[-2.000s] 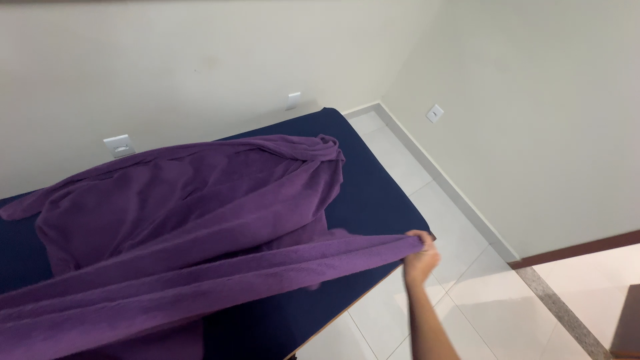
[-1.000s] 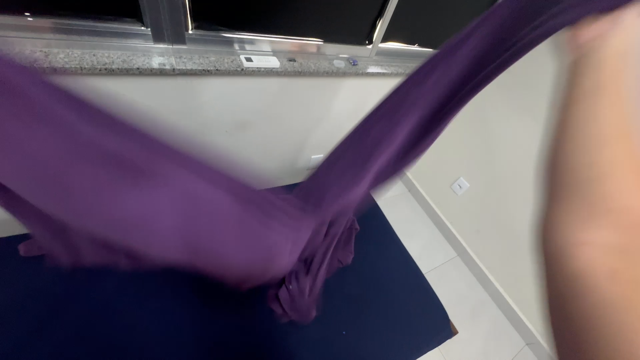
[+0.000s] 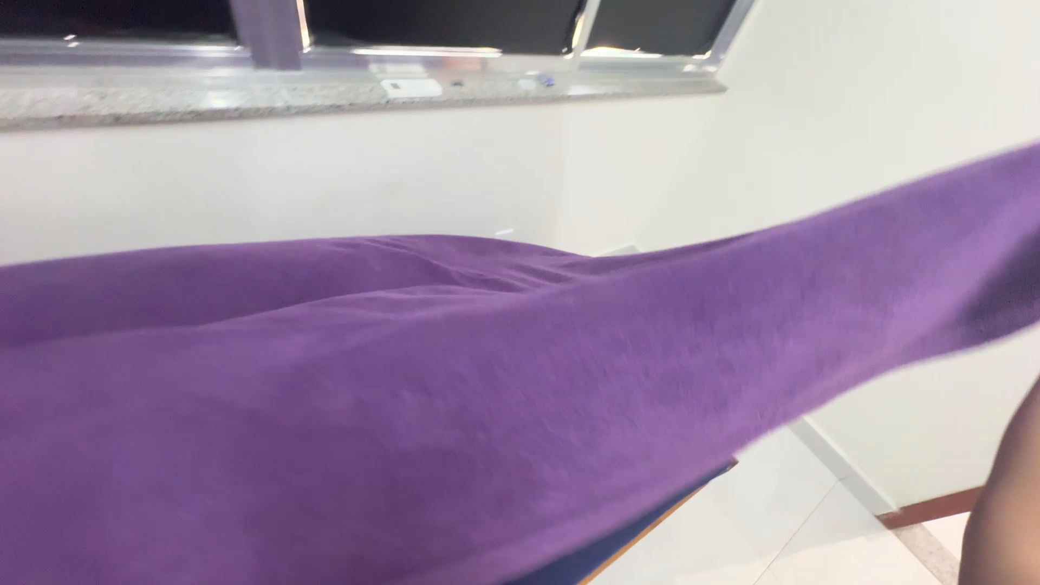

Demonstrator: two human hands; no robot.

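A large purple blanket (image 3: 455,390) is spread wide in the air and stretches from the left edge up to the right edge of the head view. Below it, a corner of a dark blue padded surface (image 3: 642,528) with a wooden edge shows; the blanket hides the rest. Part of my right arm (image 3: 1007,496) is at the lower right edge. My right hand is out of frame, beyond where the blanket runs off to the right. My left hand is not in view either.
Behind the blanket is a white wall (image 3: 325,179) with a granite window sill (image 3: 162,101), where a white card-like item (image 3: 413,88) and small things lie. Dark window panes (image 3: 447,24) are above. White floor tiles (image 3: 756,504) meet a baseboard at right.
The blanket lay gathered on the blue surface two seconds ago, was lifted in a bunch, and is now spread out broadly. My right hand has left the view. The view has tilted up to the window.
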